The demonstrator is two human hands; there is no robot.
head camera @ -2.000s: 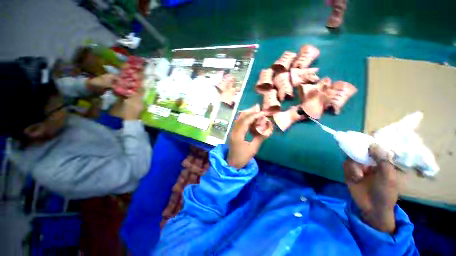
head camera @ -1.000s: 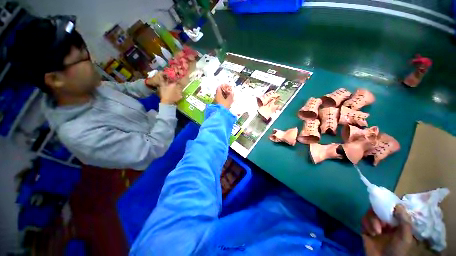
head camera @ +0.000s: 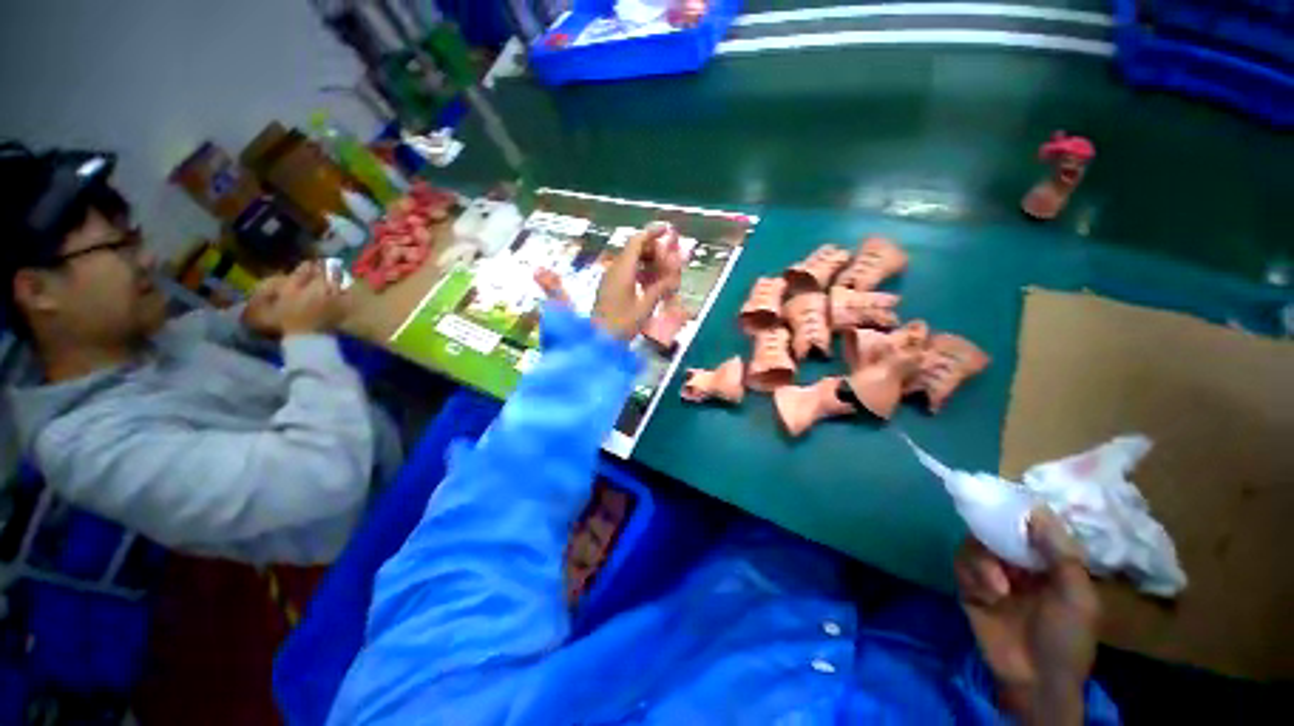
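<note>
Several pinkish-brown ornament bodies (head camera: 809, 324) lie in a loose pile on the green bench top. My right hand (head camera: 1033, 603) holds a white glue bottle (head camera: 996, 514) with a crumpled white rag (head camera: 1110, 518) against it. The thin spout points up and left towards the pile, just short of the nearest body. My left hand (head camera: 634, 287) is raised over the printed instruction sheet (head camera: 461, 333), fingers curled. Pinkish shapes show at its fingertips; whether it holds one is unclear.
A cardboard mat (head camera: 1206, 411) lies at the right. A flower-topped ornament (head camera: 1056, 182) stands on the green belt. A blue tote (head camera: 632, 546) is beside my lap. A person (head camera: 185, 411) sits at the left near red-pink flower heads (head camera: 405, 238). Blue trays (head camera: 632, 54) are across the belt.
My left hand has moved from the pile to over the sheet. The body it held now lies at the pile's left edge. The flower-topped ornament has come into fuller view.
</note>
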